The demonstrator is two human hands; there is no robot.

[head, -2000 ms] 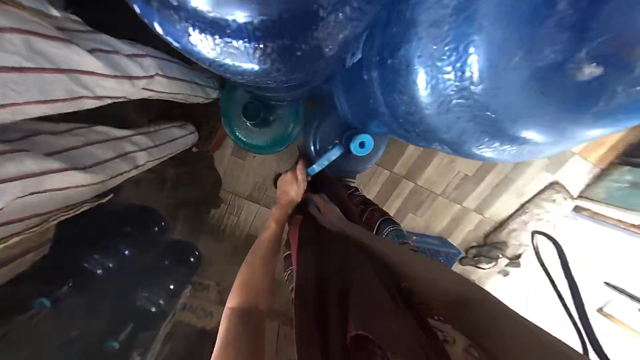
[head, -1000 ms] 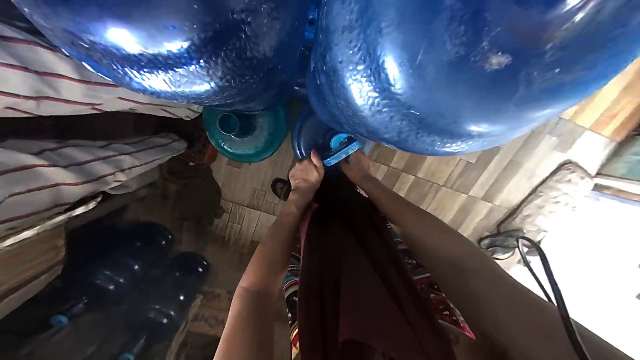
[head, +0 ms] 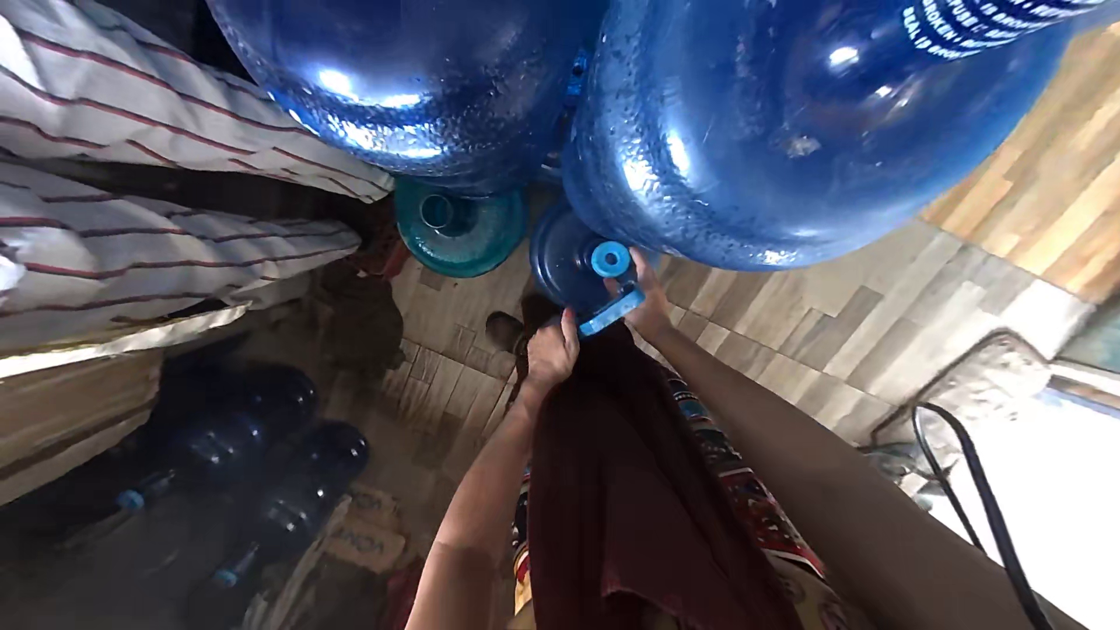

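Note:
My left hand [head: 553, 352] pinches one end of a light blue plastic strip [head: 612, 311], which looks like a bottle carry handle or seal. At the strip's other end is my right hand [head: 646, 297], fingers closed on it. Just beyond, a blue water jug [head: 564, 254] stands upright with a light blue cap [head: 610, 260] on its neck, near my right fingertips. Whether the strip is joined to the jug cannot be told. A green-teal jug [head: 472, 241] with an uncapped neck stands to its left. Two large blue jugs, one left [head: 411, 87] and one right [head: 787, 131], loom above.
White striped cloth [head: 175, 114] hangs at the left. Several dark jugs with blue caps [head: 289, 481] lie at lower left, beside cardboard [head: 363, 534]. Wood-patterned tiles [head: 787, 341] cover the floor. A black cable or strap [head: 971, 472] curves at the right by a bright patch.
My right hand has moved up to the capped jug and the strip; two seconds ago it was lower, on the dark red cloth. The strip has shifted from the cap to nearer me.

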